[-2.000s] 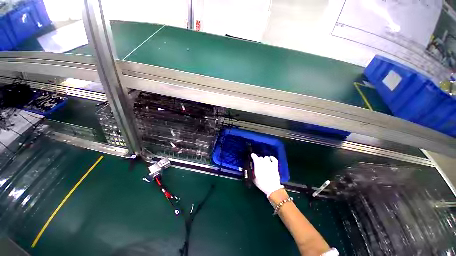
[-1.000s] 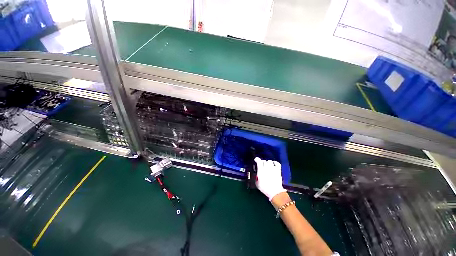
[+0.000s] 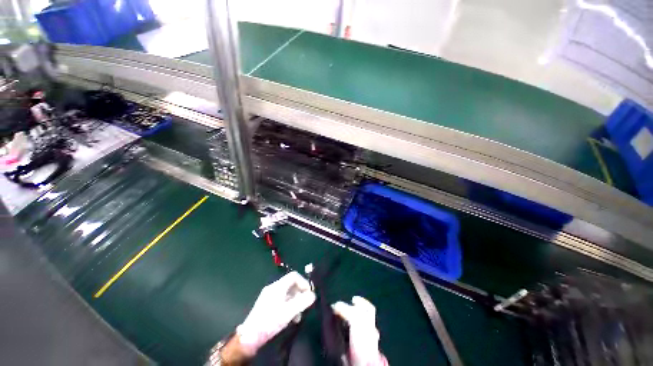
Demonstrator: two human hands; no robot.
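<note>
A thin black wire harness [image 3: 320, 282] lies on the green mat in front of me. Its red section [image 3: 273, 249] runs up to a light-grey connector [image 3: 272, 220] near the rail. My gloved left hand [image 3: 278, 306] is pinched on a harness branch, with small white tips beside its fingertips. My gloved right hand [image 3: 358, 325] is just right of the dark harness trunk, its fingers curled against it. Blur hides whether it grips the trunk or something else. A steel ruler [image 3: 432, 312] lies slanted to the right of my hands.
A blue bin [image 3: 460, 250] with black ties stands behind the mat. A metal post [image 3: 233, 107] and rails [image 3: 429, 146] cross behind. Bagged harnesses lie behind the post [image 3: 301, 171] and at right [image 3: 594, 314]. Another person's hand [image 3: 14, 149] is at far left.
My right hand has left the blue bin and the black tool, and is now at the harness. My left hand has come into view. The ruler now shows. The view has turned left.
</note>
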